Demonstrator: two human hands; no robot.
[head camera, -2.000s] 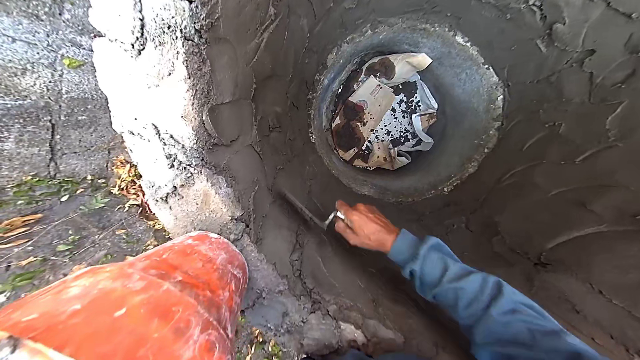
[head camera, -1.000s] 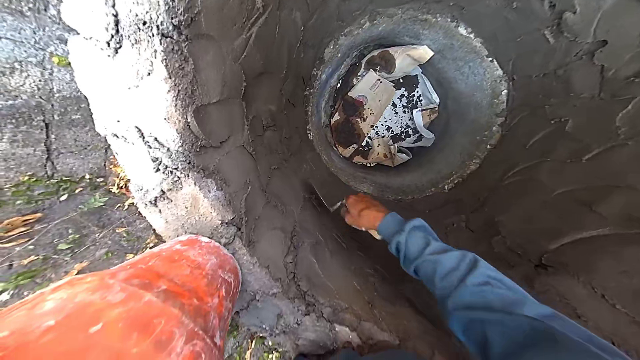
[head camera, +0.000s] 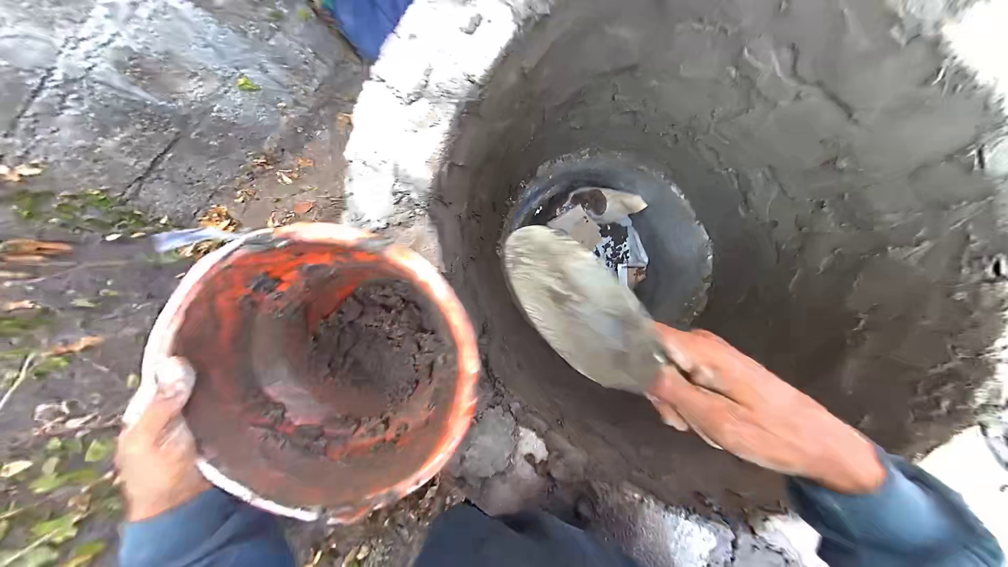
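Observation:
My left hand (head camera: 161, 441) grips the rim of an orange bucket (head camera: 465, 370), tilted so its inside shows, with dark wet mortar (head camera: 386, 339) at the bottom. My right hand (head camera: 732, 402) holds a trowel (head camera: 579, 307) by its handle; the broad, mortar-smeared blade points up and left, right of the bucket. Behind the blade is a round pit with mortar-coated walls (head camera: 787, 205). A smooth round opening (head camera: 669, 236) lies at its bottom, with crumpled, dirt-spotted paper (head camera: 610, 209) inside, partly hidden by the blade.
A rough whitish rim (head camera: 417, 94) edges the pit on the left. Beyond it lies cracked grey ground (head camera: 157, 102) with leaves and small plants. Blue material (head camera: 366, 24) shows at the top edge. Dark clothing of my own (head camera: 512, 539) is at the bottom.
The right hand and trowel have come away from the pit wall, the blade now broadly visible. The bucket now shows its mouth, and my left hand has come into view. The view has shifted.

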